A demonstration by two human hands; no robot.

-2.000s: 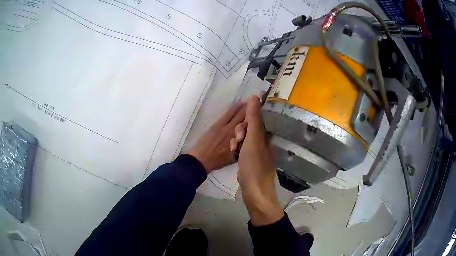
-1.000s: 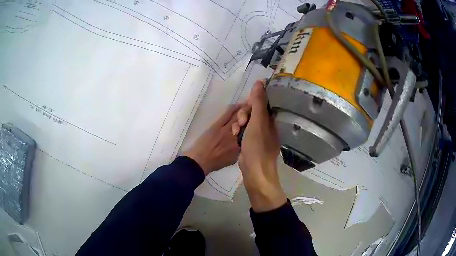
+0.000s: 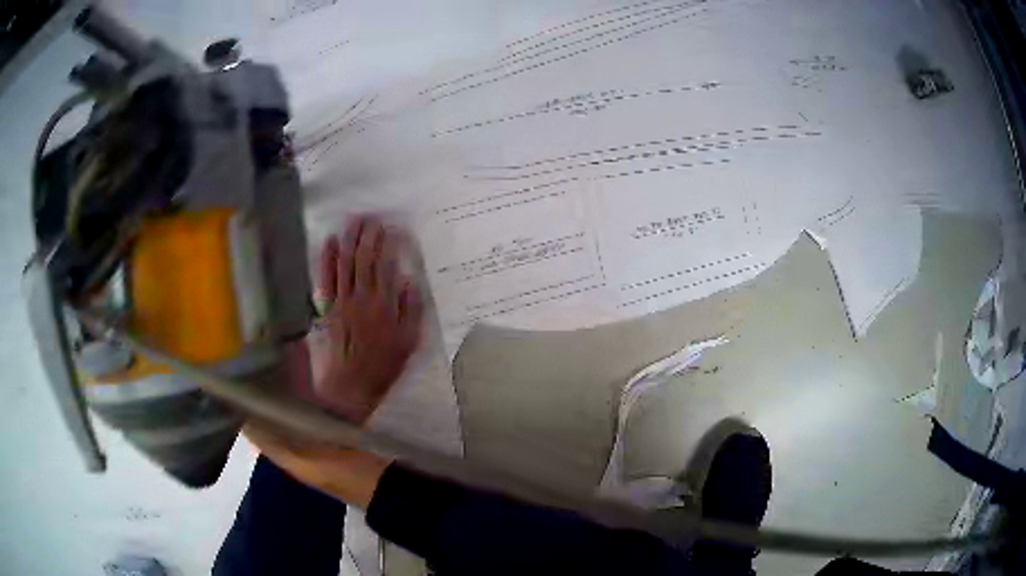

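Note:
The cloth cutting machine (image 3: 186, 287), silver with an orange band, is at the far left and blurred. My right hand (image 3: 321, 456) reaches in under its near side and holds it; the fingers and handle are hidden by the motor. My left hand (image 3: 369, 315) lies flat, fingers slightly spread, on the white paper marker (image 3: 518, 242) just right of the machine, holding nothing. Its wrist passes behind my right hand. The knife and base plate cannot be made out. The marker's near edge is cut in a curve.
The power cord (image 3: 506, 489) runs from the motor across my right sleeve to the right edge. White offcuts (image 3: 636, 394) lie on the beige surface (image 3: 540, 394) near a dark shoe (image 3: 737, 484). A small dark metal part (image 3: 928, 81) lies at top right.
The view has swung. The machine and both hands now appear further left, and the machine is turned differently. My left hand has come away from beside my right hand's fingers and lies flat.

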